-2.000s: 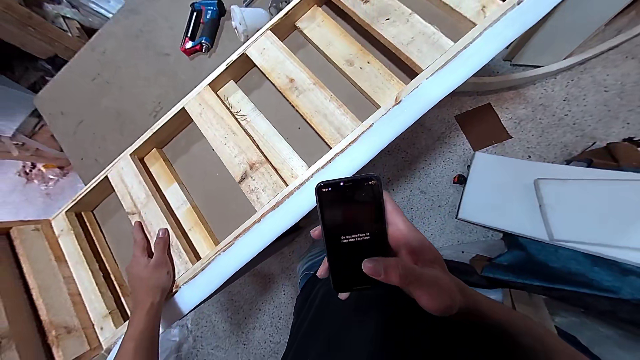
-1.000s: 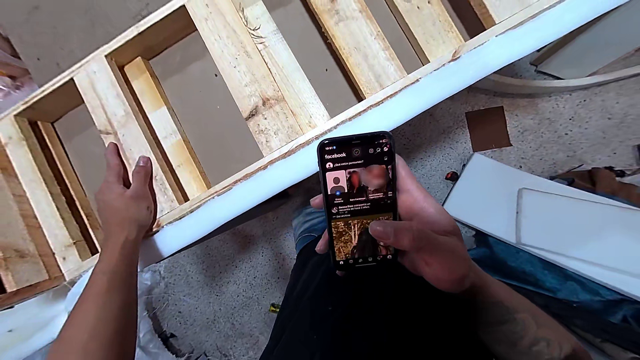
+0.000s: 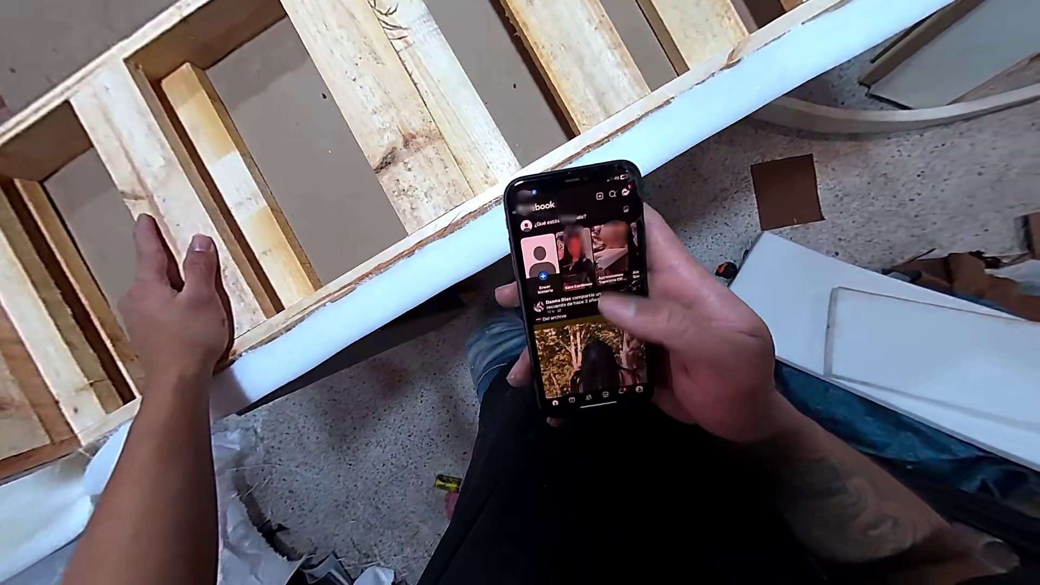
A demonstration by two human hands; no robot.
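A black smartphone (image 3: 578, 284) lies in my right hand (image 3: 707, 333), its screen lit with a feed of pictures. My right thumb rests over the middle of the screen, and the fingers wrap behind the phone. My left hand (image 3: 175, 296) rests, fingers apart, on a slat of a wooden frame (image 3: 357, 89). The frame has several pale boards set across it. White foam padding (image 3: 390, 292) runs along its near edge, partly hidden behind the phone.
On the speckled floor (image 3: 357, 439) lie a brown square piece (image 3: 786, 192) and a yellow object (image 3: 448, 483). White panels (image 3: 910, 349) rest over blue plastic (image 3: 886, 422) at right. A curved strip (image 3: 910, 116) is at upper right, crumpled plastic (image 3: 240, 487) at lower left.
The phone's screen has gone from a dark page with a short message to a feed of pictures. The view has moved closer to the frame. My left hand still rests on it.
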